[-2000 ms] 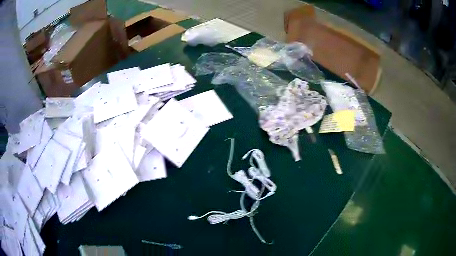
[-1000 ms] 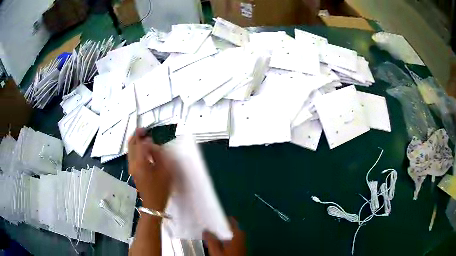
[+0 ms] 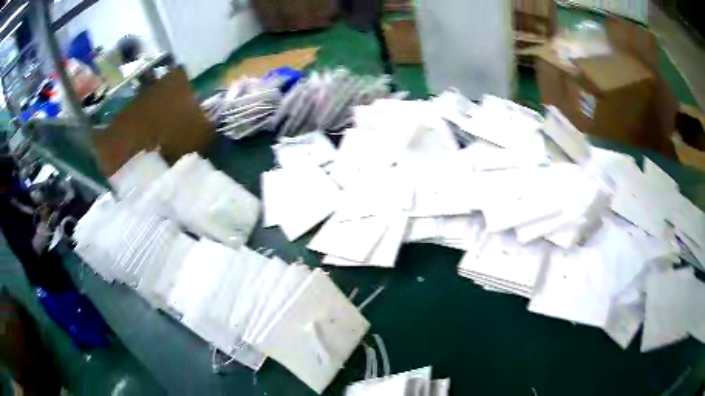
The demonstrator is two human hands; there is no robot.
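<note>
Neither of my hands is in view. White square panels with leads (image 3: 313, 332) stand in a leaning row at the lower left, thin cords hanging from their edges. Another white panel (image 3: 394, 384) is cut off by the bottom edge, with a looped white lead (image 3: 376, 354) beside it. What holds or supports that panel is hidden. A large loose heap of white panels (image 3: 441, 182) lies across the middle and right of the dark green table (image 3: 433, 309).
More stacked panels (image 3: 332, 100) and a blue item (image 3: 284, 76) are at the back. A brown board (image 3: 154, 128) stands at the left. A person in dark clothes (image 3: 35, 244) is at the far left. A brown carton (image 3: 603, 89) is beyond the heap.
The view has swung left. Both hands and the panel they held have left the picture. The cable tangle, screwdriver and cloth are out of view; the row with leads shows more fully.
</note>
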